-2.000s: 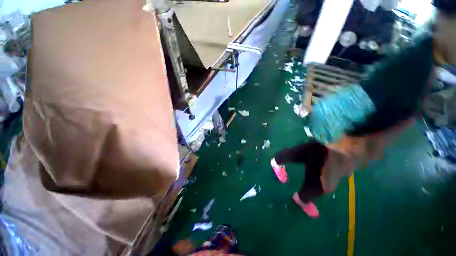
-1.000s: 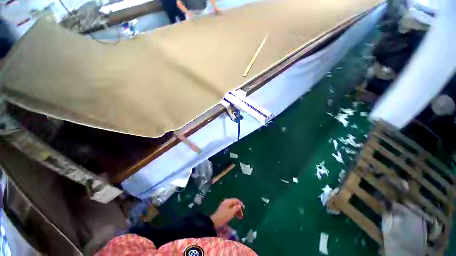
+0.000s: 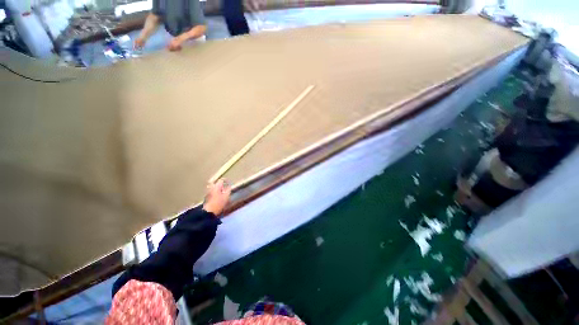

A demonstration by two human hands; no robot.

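Observation:
A wide tan fabric ply (image 3: 355, 70) covers the long table, its pale edge along the near side. A thin yellowish wooden ruler (image 3: 263, 133) lies slantwise on it. My left hand (image 3: 218, 195), in a dark sleeve, is at the ruler's near end by the table edge, fingertips closed on that end; the finger detail is blurred. The silver-white end-cutter rail (image 3: 145, 242) lies at the table edge, partly hidden behind my left forearm. My right hand is out of the picture.
Across the table a person in grey (image 3: 181, 16) has both hands at the cloth's far edge; another dark-clothed person stands beside. A wooden pallet (image 3: 482, 295) and white roll (image 3: 530, 222) stand right. Scraps litter the green floor (image 3: 336, 266).
The view has swung toward the table. My left hand has moved from over the floor up to the ruler's near end. The ruler's near end now lies closer to the table edge.

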